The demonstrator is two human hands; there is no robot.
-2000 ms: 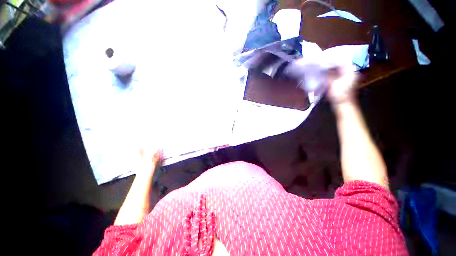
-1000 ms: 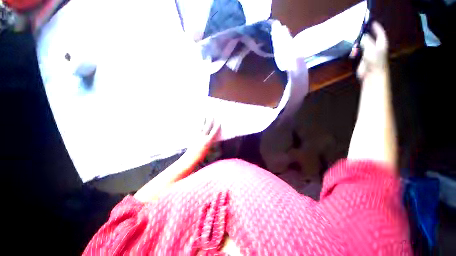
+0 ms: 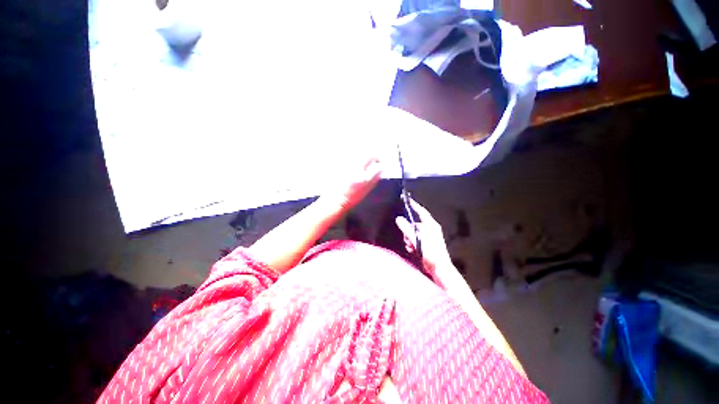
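Pale fabric (image 3: 236, 118), glaring white, covers the left and middle of the table and reaches its front edge. My right hand (image 3: 424, 233) holds dark shears (image 3: 407, 193) by the handles below the edge. The blades point up, over the fabric's front edge. My left hand (image 3: 361, 183) lies on the fabric edge just left of the blades; its fingers are washed out by glare, so its grip cannot be told. A pale fabric strip (image 3: 516, 110) curves away from the fabric to the right.
A white roll (image 3: 180, 35) stands on the fabric at the upper left. Crumpled pale strips (image 3: 445, 39) lie at the top middle of the brown table (image 3: 615, 59). Narrow offcuts (image 3: 676, 76) lie at the far right. A blue item (image 3: 637, 335) is at the lower right.
My right hand has come from the table's right side to the fabric's front edge with the shears. My left hand stays at the front edge. The view has shifted.
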